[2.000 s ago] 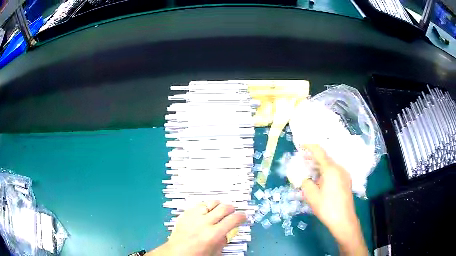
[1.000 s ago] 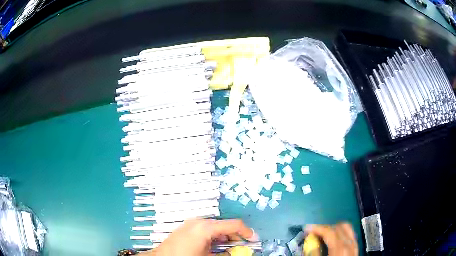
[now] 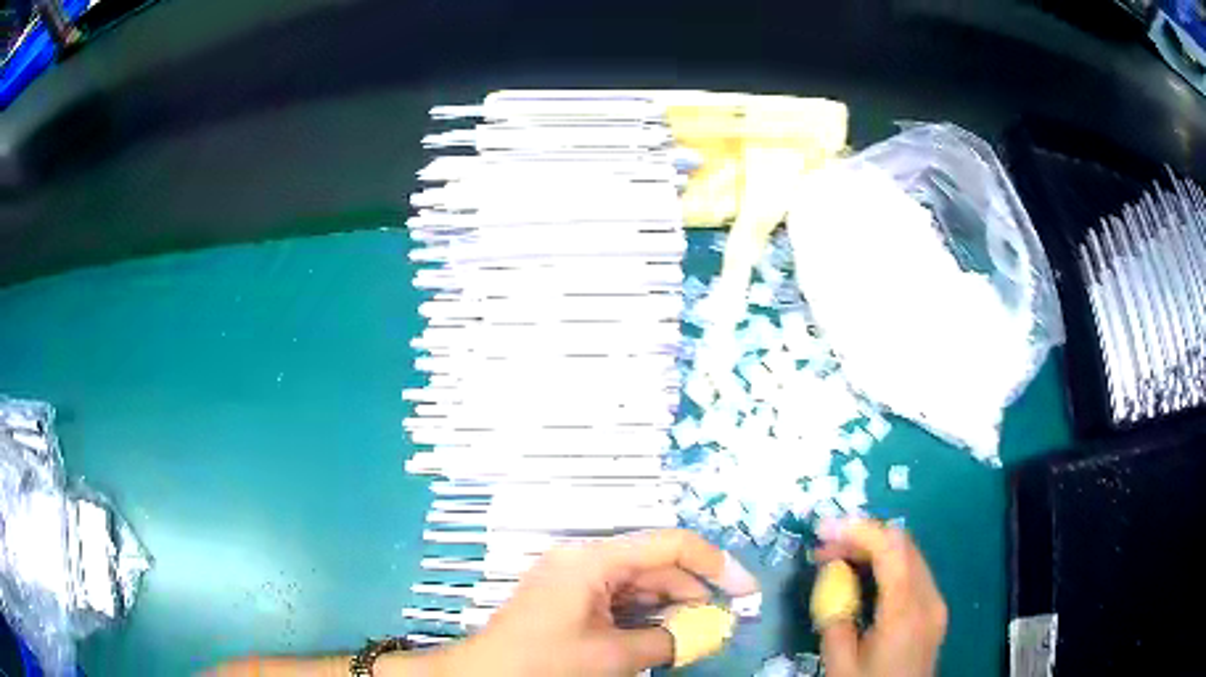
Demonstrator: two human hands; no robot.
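Note:
Slim white-silver slide shafts [image 3: 569,318] lie side by side in a tall central stack, thinner tips to the left. Small translucent end caps [image 3: 780,423] lie loose to its right; a few lie near the bottom edge. My left hand [image 3: 595,602], with a yellow finger cot, is over the stack's lower end, pinching a slide shaft mostly hidden by the fingers; a small white end shows at the fingertips. My right hand [image 3: 886,602], also with a yellow cot, is just below the loose caps, fingers curled. A dark shape shows beside its cot; whether it holds anything is unclear.
A clear bag with a white mass [image 3: 913,291] lies right of the caps. A yellow strip and bundle [image 3: 714,185] lie at the stack's upper right. Black trays [image 3: 1111,556] stand at right, one holding silver rods. Bagged rods [image 3: 66,542] lie at far left.
My right hand has left the bag, moved down, then risen slightly towards the caps. The loose pile has grown and spread. My left hand now pinches a shaft. The camera view has shifted.

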